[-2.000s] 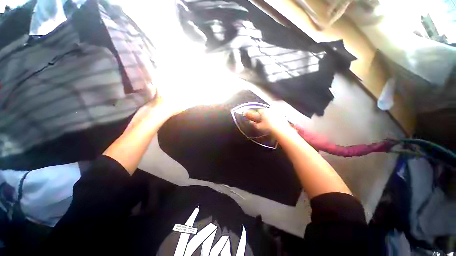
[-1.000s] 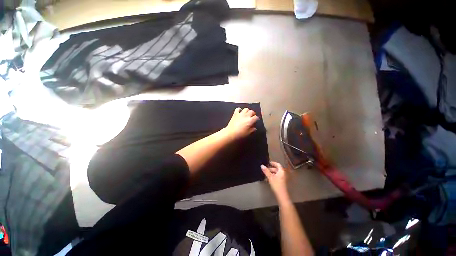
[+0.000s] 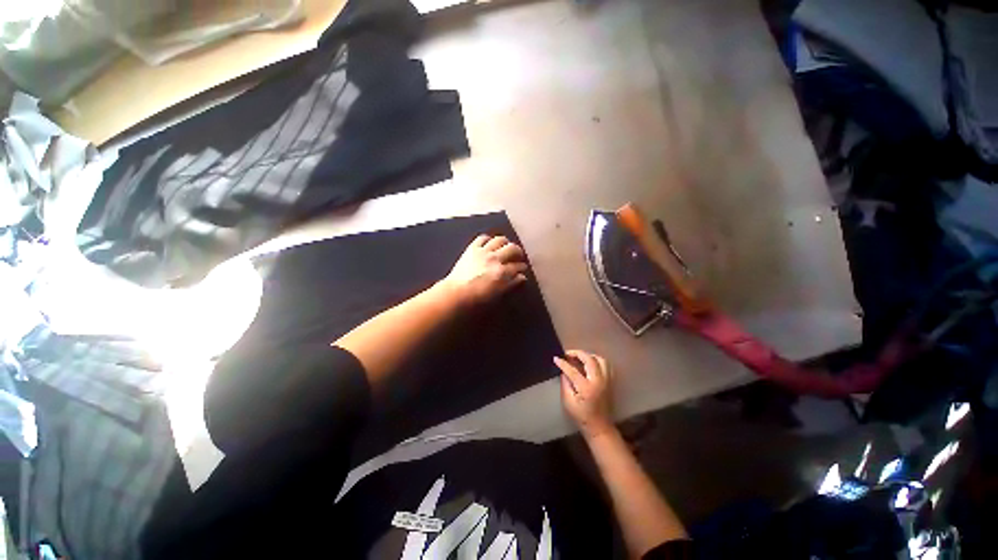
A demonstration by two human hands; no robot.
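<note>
A flat black cloth panel (image 3: 438,350) lies in front of me, its straight edge to the right and its far left end partly under my sleeve. My left hand (image 3: 488,268) rests on the panel near the far corner of that edge, fingers bent onto the cloth. My right hand (image 3: 585,385) is at the near corner of the edge, thumb and forefinger on the cloth; it seems to pinch it. The steam iron (image 3: 629,271) stands right of the panel, with an orange-brown handle (image 3: 663,260), untouched.
A rumpled black pile (image 3: 274,142) striped by sunlight lies at the far left. Grey-striped cloth (image 3: 88,448) is at the near left. A red hose (image 3: 788,372) runs from the iron to the right. The pale ironing cover (image 3: 700,109) is under the work; dark and blue cloth (image 3: 875,120) heaps at the right.
Two seconds ago my right hand was on the iron; now the iron stands free and both hands are at the panel's straight edge. Since one second ago the view has turned slightly, with hands nearly unchanged.
</note>
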